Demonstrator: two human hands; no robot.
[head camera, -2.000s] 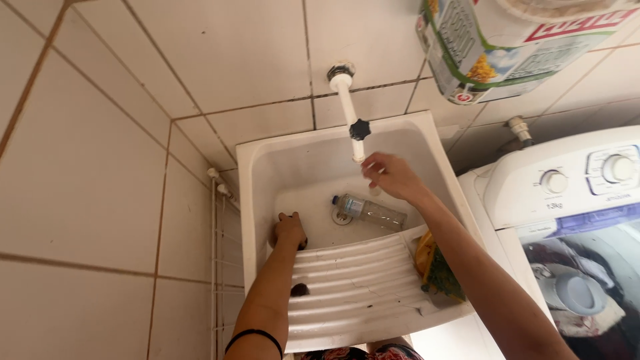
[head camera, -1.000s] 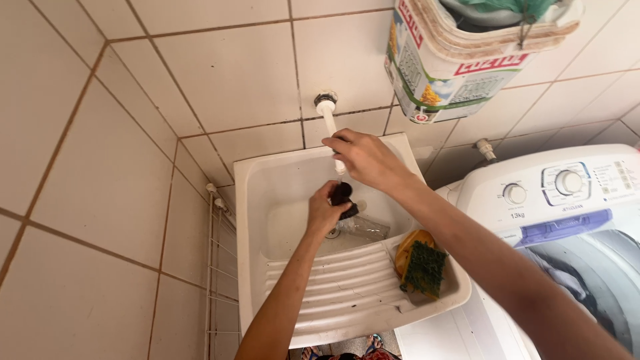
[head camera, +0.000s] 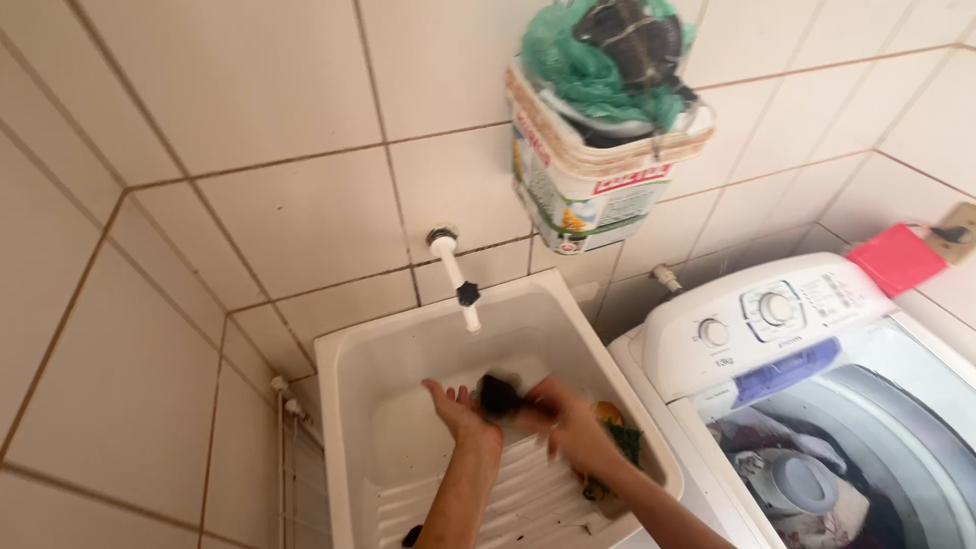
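Note:
Over the basin of a white laundry sink (head camera: 354, 381), my left hand (head camera: 465, 415) is palm up with its fingers spread, beside a dark object (head camera: 499, 395) that is blurred and too unclear to name. My right hand (head camera: 560, 419), also blurred, holds that dark object from its right side. Above them a white plastic tap (head camera: 455, 271) with a black knob (head camera: 467, 293) comes out of the wall. A yellow and green cloth or sponge (head camera: 625, 442) lies at the sink's right side. Another small dark thing (head camera: 412, 535) rests on the ribbed washboard, partly beside my left forearm.
A plastic tub (head camera: 595, 191) holding green plastic bags hangs on the tiled wall. To the right of the sink stands a top-loading washing machine (head camera: 713, 366) with laundry inside. A pink box (head camera: 898, 259) is near a wall socket. A white rack (head camera: 286, 457) is at the left.
My right hand has left the tap and come down to the dark object over the basin. My left hand, earlier closed around a dark object under the tap, now has spread fingers. The view has shifted.

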